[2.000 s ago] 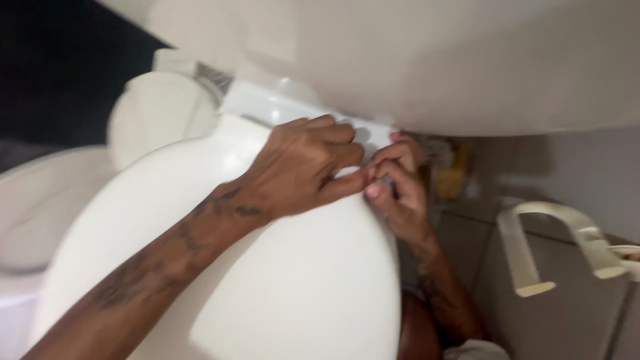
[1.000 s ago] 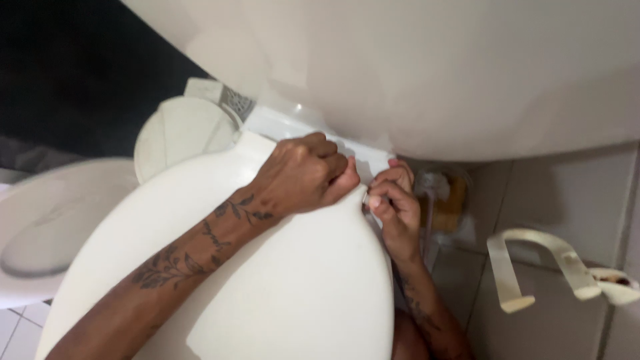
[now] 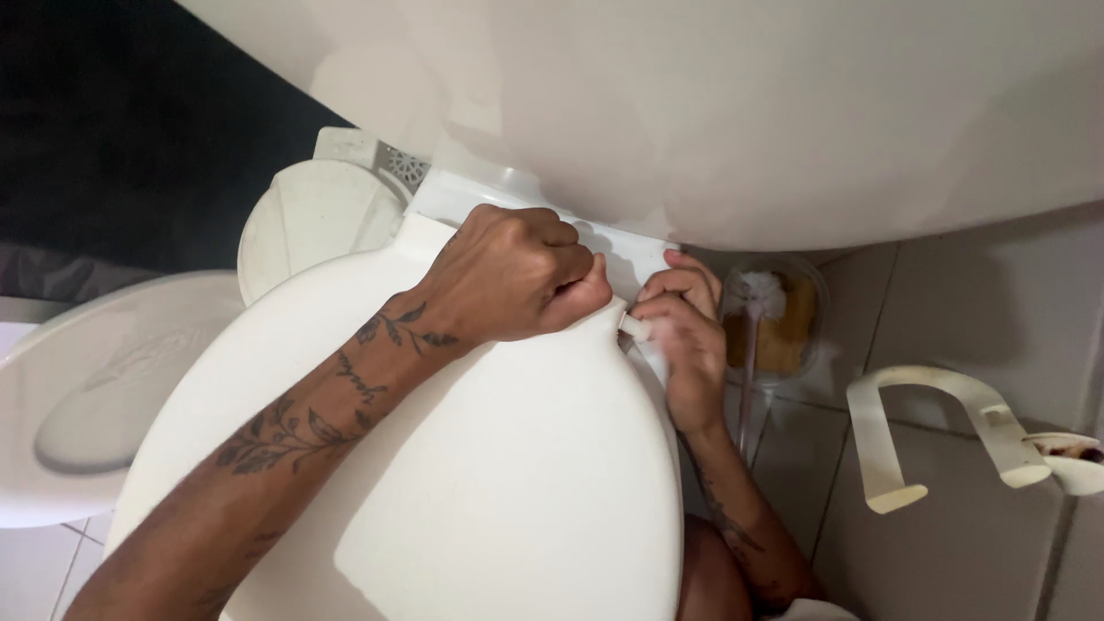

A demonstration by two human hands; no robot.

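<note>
A white toilet seat lid [image 3: 517,466] lies over the toilet bowl, its hinge end by the white ceramic ledge [image 3: 625,250] under the tank. My left hand [image 3: 526,276] is curled in a fist on the hinge end, with the thumb side toward the right hinge corner; what its fingers grip, if anything, is hidden. My right hand [image 3: 690,345] is at that corner, its fingers around the outer end of a white plastic hinge pin [image 3: 636,327], which sticks out sideways from the hinge. The fingertips are slightly blurred.
The white toilet tank [image 3: 690,112] overhangs the hinge area. On the right, a toilet brush [image 3: 759,297] stands in a clear container and a cream plastic holder [image 3: 931,379] juts over the tiled floor. A round white bin lid [image 3: 315,224] and another white ceramic fixture [image 3: 103,371] are on the left.
The white hinge pin now shows sticking out between the lid corner and my right fingers, which have moved slightly outward. My left fist remains on the hinge end.
</note>
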